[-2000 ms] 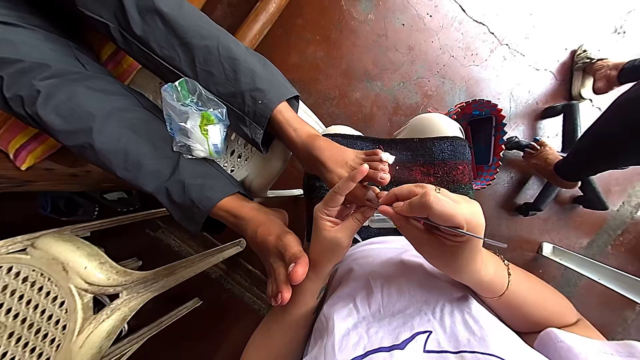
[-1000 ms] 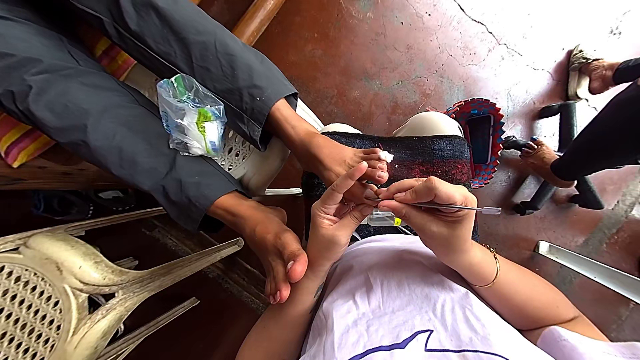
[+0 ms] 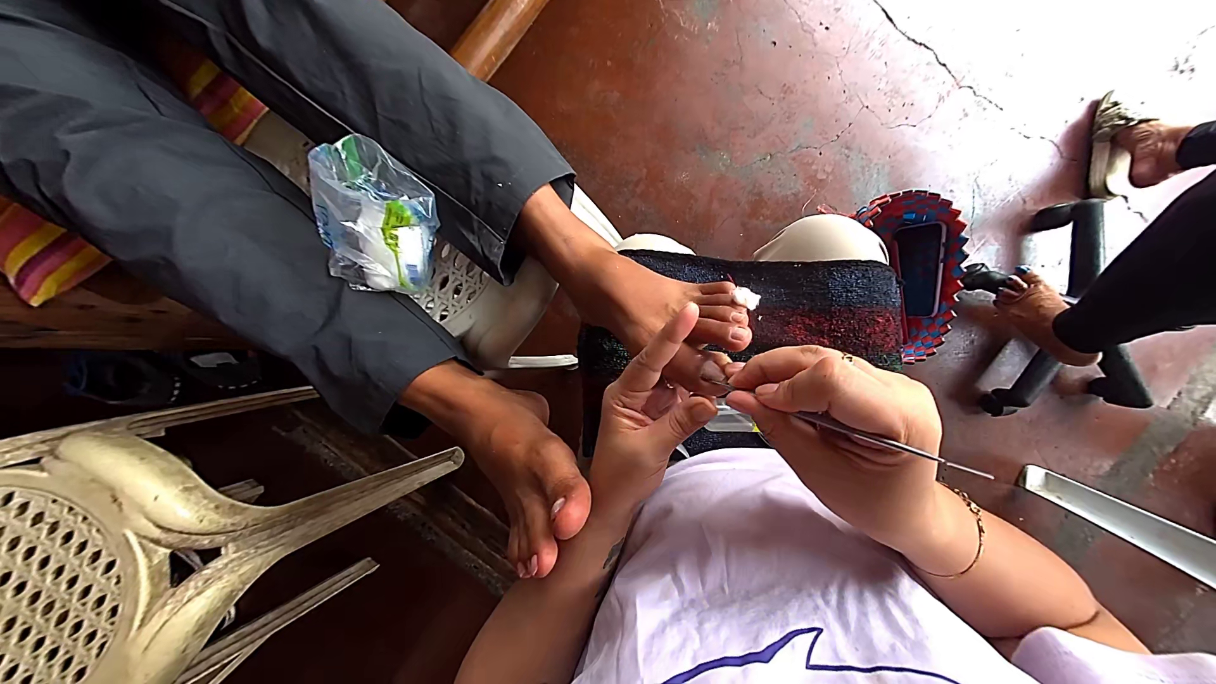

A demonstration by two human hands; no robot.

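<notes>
Another person's foot [image 3: 636, 290] rests on a dark striped towel [image 3: 807, 294] laid over my lap. A white cotton piece [image 3: 746, 297] sits between its smaller toes. My left hand [image 3: 651, 404] holds the big toe, with the index finger stretched out. In my right hand [image 3: 841, 413] is a thin metal nail tool [image 3: 893, 445], its tip at the big toenail [image 3: 712, 370]. The person's other foot [image 3: 532, 475] hangs beside my left forearm. Below the toe, a clear item is partly hidden by my hands.
A plastic bag [image 3: 375, 223] with packets lies on the person's trouser legs. A woven red and blue tray [image 3: 958, 304] holds a phone [image 3: 921, 269]. A plastic chair [image 3: 142, 541] stands lower left. At right are another person's feet [image 3: 1035, 309] near a black stand base [image 3: 1088, 256].
My right hand has tilted the tool so its rear end points lower than one second ago. My left hand remains at the big toe.
</notes>
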